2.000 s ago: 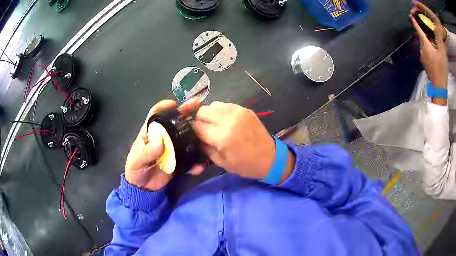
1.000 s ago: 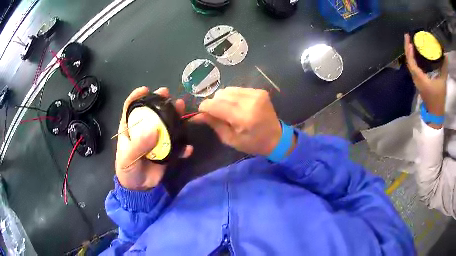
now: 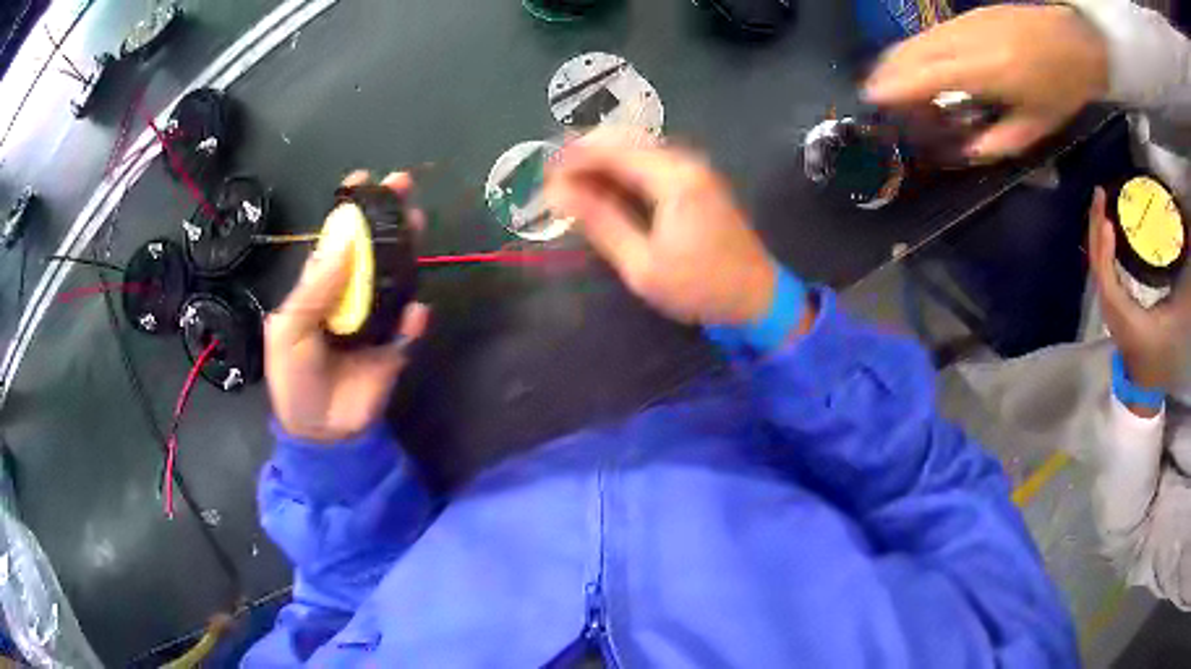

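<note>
My left hand (image 3: 329, 353) grips a black round housing (image 3: 387, 261) on edge, its pale yellow face disc (image 3: 350, 268) turned left. A thin tan stick (image 3: 287, 239) points left from it. Straight red wire (image 3: 490, 259) runs right from the housing's back. My right hand (image 3: 686, 235) is blurred above the wire's far end, fingers loosely apart, with nothing visible in them. Behind it lie two loose round boards, a silvery one (image 3: 603, 92) and a partly covered one with a green area (image 3: 523, 194).
Several black units (image 3: 225, 229) with red wires lie at left by the pale rail (image 3: 196, 98). Another person's hand (image 3: 999, 85) reaches over a shiny disc (image 3: 852, 163); their other hand holds a yellow-faced unit (image 3: 1149, 225). A blue bin (image 3: 888, 18) is at the top edge.
My left hand and housing have moved up and turned more edge-on. My right hand has moved right and up, away from the housing. The neighbour's hand has come in over the shiny disc.
</note>
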